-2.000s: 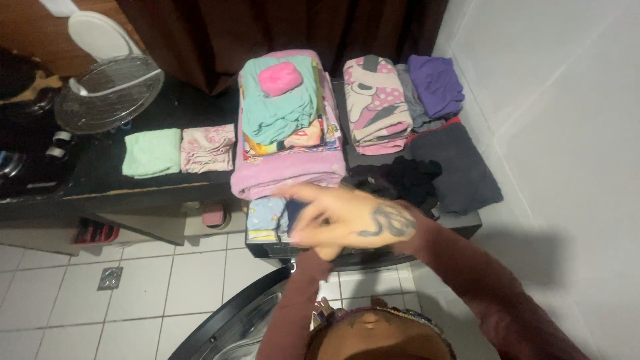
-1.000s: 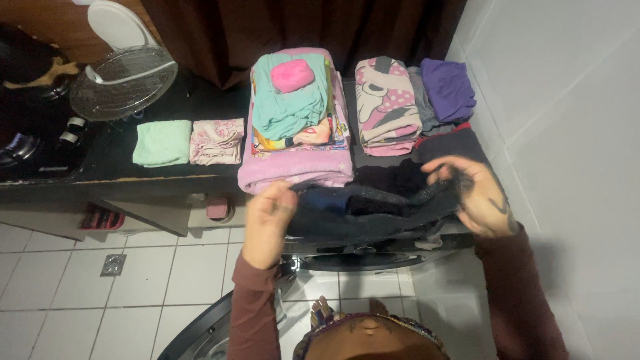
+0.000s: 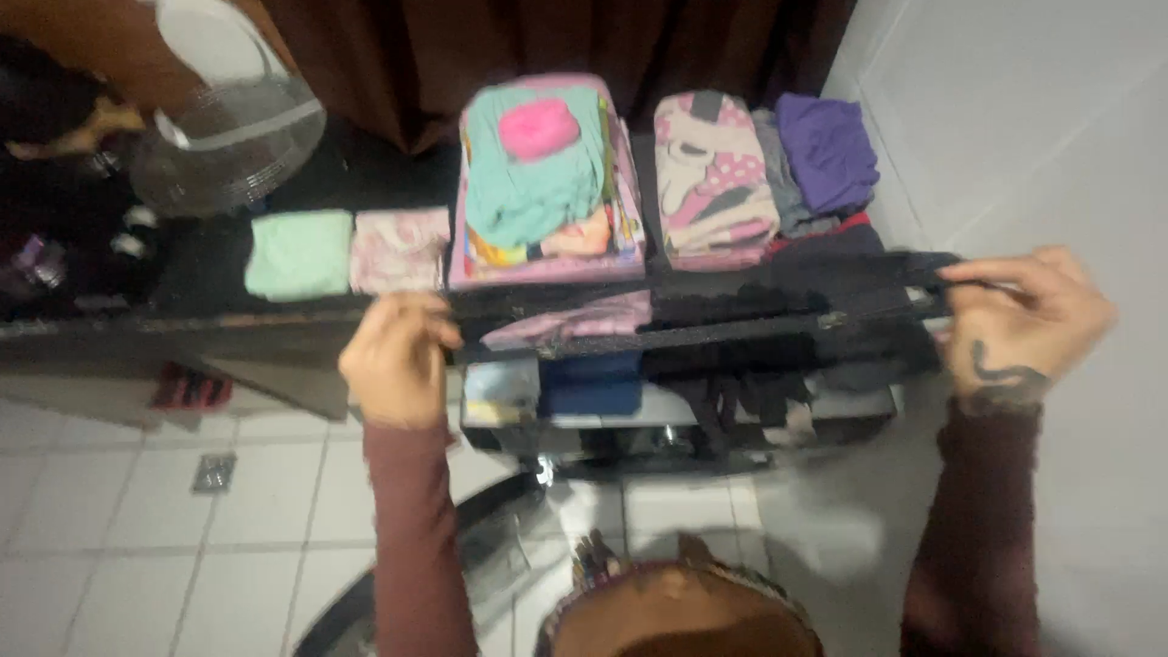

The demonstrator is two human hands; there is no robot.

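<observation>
A black garment (image 3: 730, 310) is stretched wide between my two hands, blurred by motion. My left hand (image 3: 401, 356) pinches its left end, and my right hand (image 3: 1027, 324), which has a tattoo on its back, grips the right end. Behind the garment lies a stack of folded cloths with a teal garment (image 3: 520, 196) and a bright pink bundle (image 3: 538, 128) on top. To the right sit a folded pink patterned blanket (image 3: 716, 182) and a purple folded garment (image 3: 826, 155). A light blue folded cloth (image 3: 502, 388) and a dark blue one (image 3: 591, 383) show below the garment.
On the dark counter (image 3: 201, 274) at left lie a mint folded cloth (image 3: 299, 254) and a pink patterned one (image 3: 400, 248). A clear round lid (image 3: 233, 146) is farther back. An open round appliance door (image 3: 484, 547) stands below, over the tiled floor. A white wall bounds the right side.
Two seconds ago my hands were close together. One second ago they held dark cloth between them; now they are farther apart, with the black garment pulled out wide.
</observation>
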